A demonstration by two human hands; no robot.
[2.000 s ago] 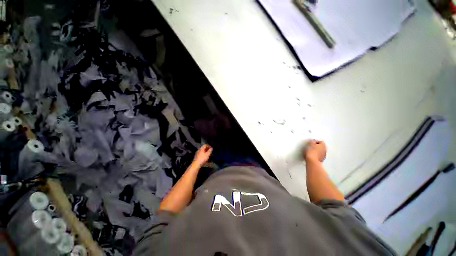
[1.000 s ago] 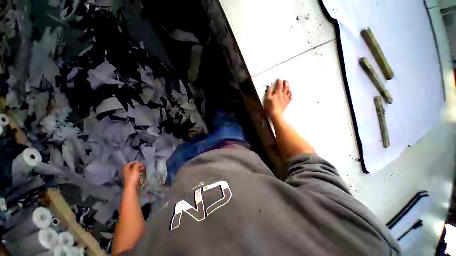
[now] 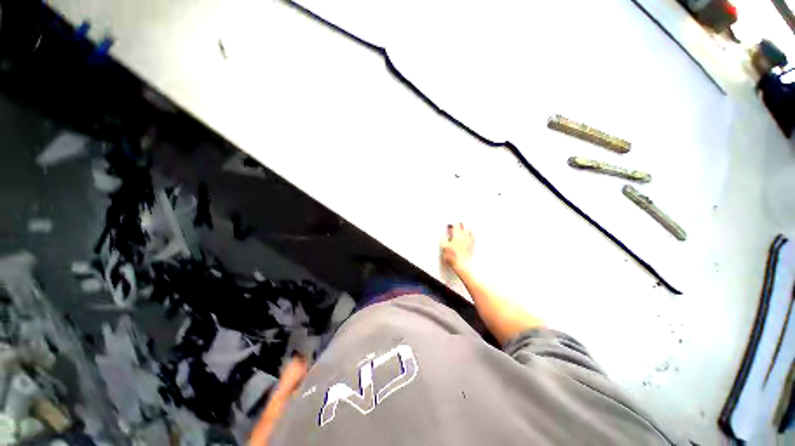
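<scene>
A wide white fabric lay (image 3: 523,78) with a thin dark, stepped edge lies on the white table. Three short, speckled greenish-tan bars, probably weights, lie on it: one (image 3: 588,133) behind, one (image 3: 608,169) in the middle, one (image 3: 654,212) nearer. My right hand (image 3: 458,246) is on the table near its front edge, fingers apart, holding nothing visible, short of the lay. My left hand (image 3: 292,375) hangs low over the floor at the left; it is blurred and its fingers cannot be made out.
The table's edge (image 3: 301,196) runs diagonally past my body. Blue clamps (image 3: 103,47) sit at its far left. Grey and white scraps (image 3: 231,348) cover the floor. A pale stack with a dark edge (image 3: 751,348) lies at the right. Dark and red objects (image 3: 715,12) stand at the upper right.
The view has swung, bringing more of the lay and the blue clamps into sight. My right hand went from closed to spread on the table. My left hand is now lower and blurred.
</scene>
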